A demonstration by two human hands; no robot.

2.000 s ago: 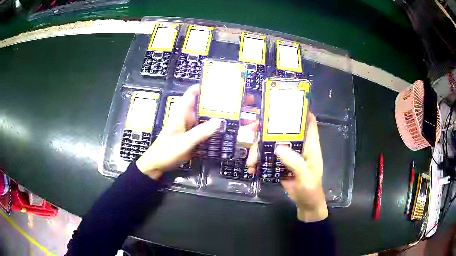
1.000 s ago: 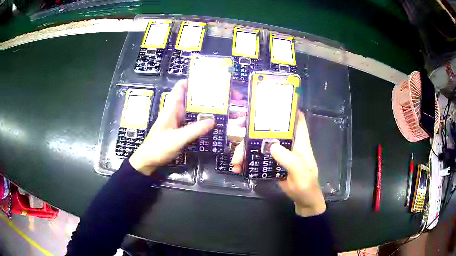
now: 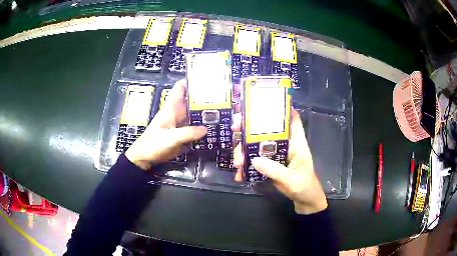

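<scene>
My left hand point(image 3: 168, 132) holds a keypad phone point(image 3: 209, 82) upright, its screen glowing white in a yellow frame. The left thumb lies on the left side of its black keys. My right hand point(image 3: 295, 172) holds a second keypad phone point(image 3: 267, 112), also lit, a little lower and to the right. The right thumb lies on its upper left keys. Both phones are above a clear blister tray point(image 3: 328, 107) holding several more lit keypad phones point(image 3: 246, 41). The held phones and hands partly hide the front-row phones.
A red pen point(image 3: 379, 177) lies right of the tray, with a second thin pen point(image 3: 411, 177) and a yellow-edged phone-like object point(image 3: 421, 189) beyond it. A pink ribbed round object point(image 3: 410, 107) stands at the right, near cables. A pale edge strip point(image 3: 75, 31) runs behind the tray.
Both thumbs have moved from the centre button area down onto the keys on the left side. The right phone has shifted slightly left. Both hands keep their phones.
</scene>
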